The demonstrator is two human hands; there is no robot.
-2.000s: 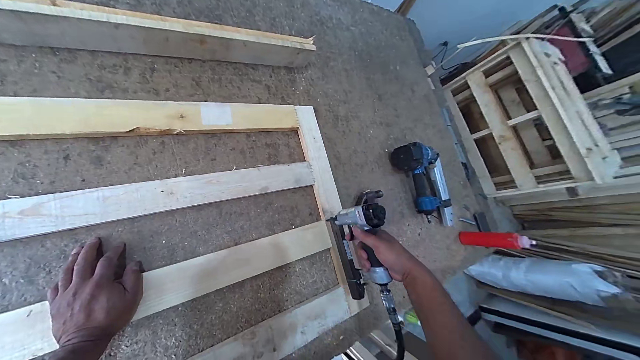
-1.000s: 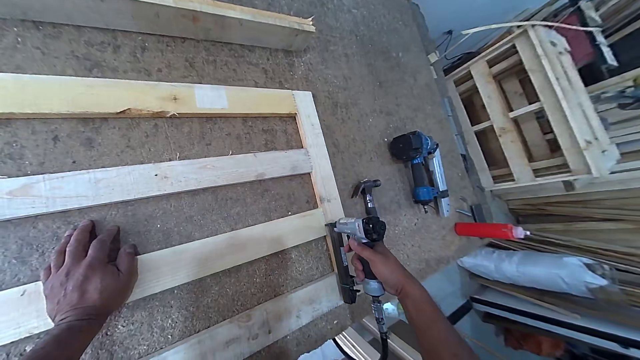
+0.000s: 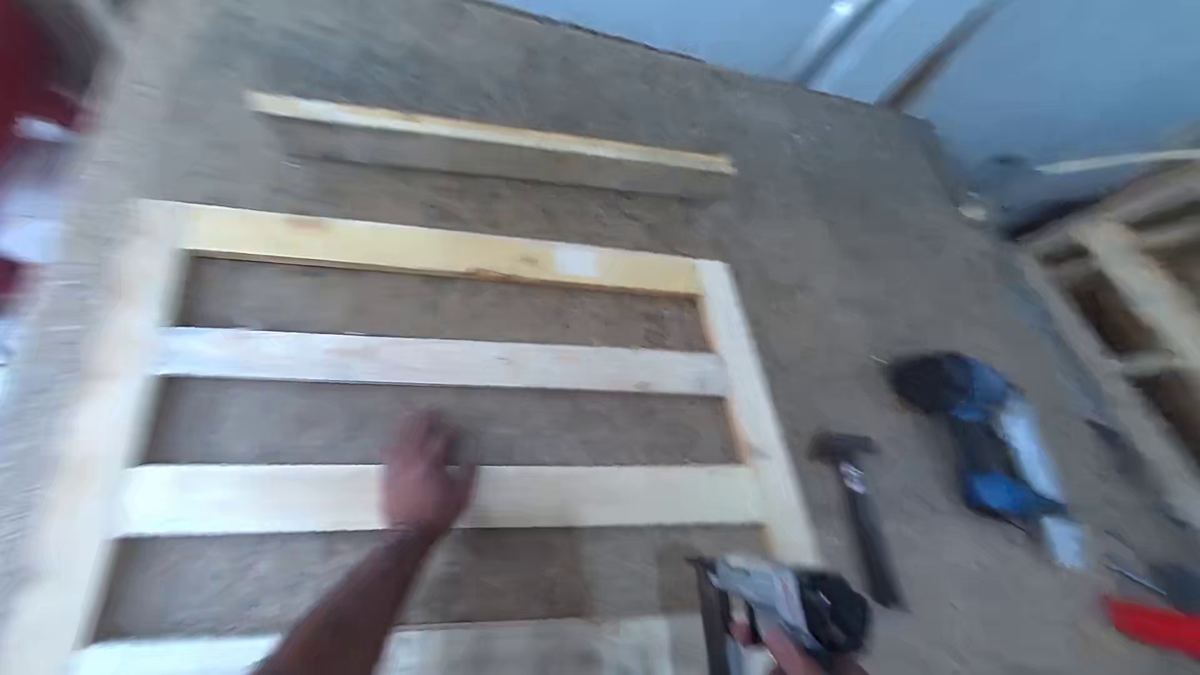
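A slatted wooden frame (image 3: 750, 403) lies flat on the floor. My left hand (image 3: 427, 478) rests over one of its pale wooden slats (image 3: 609, 495), left of the middle. At the bottom edge my right hand (image 3: 773, 647), mostly cut off, grips a pneumatic stapler or nailer (image 3: 778, 595) by its handle, near the lower right part of the frame. A hammer (image 3: 858, 516) lies on the floor just right of the frame. The picture is blurred, so whether the tool touches the wood cannot be told.
A blue and black power nailer (image 3: 980, 436) lies right of the hammer, with a red tube or bottle (image 3: 1153, 623) below it. A loose wooden beam (image 3: 497, 145) lies beyond the frame. Another wooden frame (image 3: 1134, 291) is at the right edge, near the blue wall (image 3: 1059, 84).
The view has swung left, showing the frame's far side. The tool in my right hand is off the slat's right end where it was. My left hand stays over the same slat.
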